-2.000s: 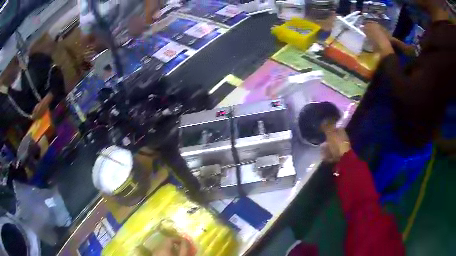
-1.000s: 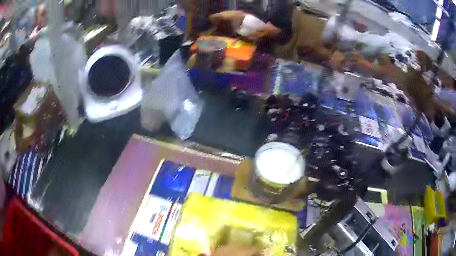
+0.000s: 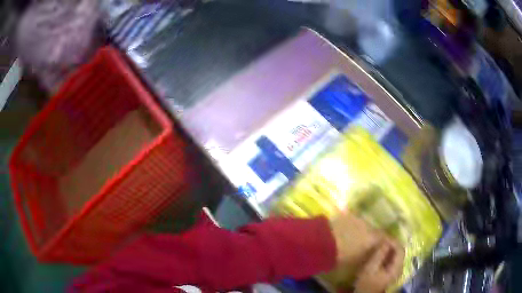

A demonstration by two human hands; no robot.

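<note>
The yellow wrapped work pad [image 3: 312,191] lies at the lower middle right. My left hand [image 3: 366,249], in a dark red sleeve, reaches in from the lower left and lies over the pad's near part. Its fingers are bent and blurred, and I cannot tell whether they hold anything. A pale greenish-brown patch or part [image 3: 380,210] shows on the pad just beyond the hand, too blurred to name. I cannot make out my right hand.
A red slatted crate [image 3: 151,166] stands at left, with brown cardboard inside. Blue-and-white printed cardboard [image 3: 306,129] and a pinkish board [image 3: 246,103] lie beyond the pad. A white-topped round tin [image 3: 461,153] stands at right. A blurred pinkish rounded shape is at upper left.
The view has swung left, bringing the red crate and my left sleeve into sight. The metal feeders have left the picture. My right hand, earlier at a dark round container, is no longer seen.
</note>
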